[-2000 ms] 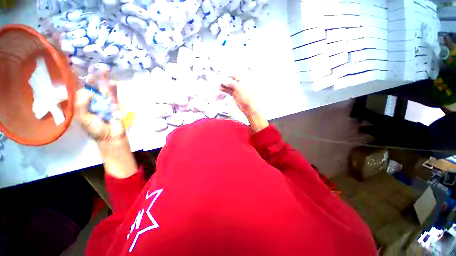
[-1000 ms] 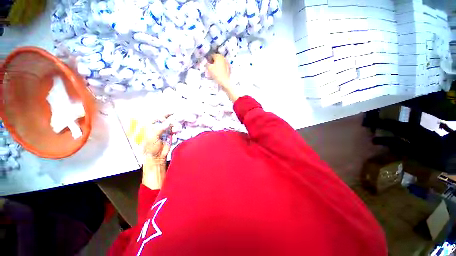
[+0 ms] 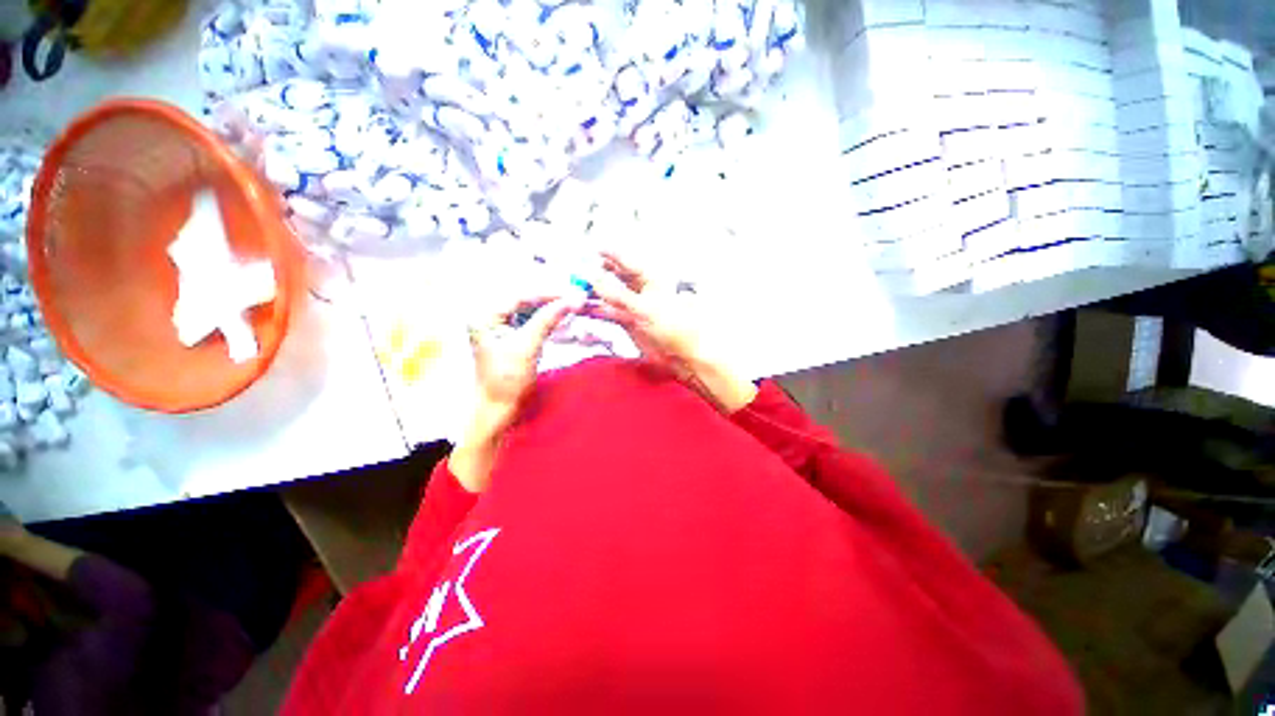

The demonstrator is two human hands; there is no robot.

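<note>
My left hand (image 3: pixel 510 357) and my right hand (image 3: pixel 650 322) meet at the near edge of the white table, fingertips close together. Between the fingertips is a small piece with a bright blue spot (image 3: pixel 580 284); the rest of it is washed out by glare. A dark spot shows at my left fingers. A few whitish loose pieces (image 3: pixel 594 333) lie between and around the hands. A large pile of white pieces with blue marks (image 3: pixel 476 105) covers the far side of the table.
An orange basket (image 3: pixel 280 301) with a white scrap (image 3: pixel 217 280) inside stands at left. More white-blue pieces (image 3: pixel 31 367) lie beyond it. A yellow patch (image 3: pixel 410 353) is left of my hands. Stacked white boxes (image 3: pixel 1007 154) stand at right. A person's purple sleeve (image 3: pixel 112 602) is at lower left.
My right hand has come back from the pile to the near edge and met my left hand, which has moved slightly right. The blue spot now shows at the fingertips.
</note>
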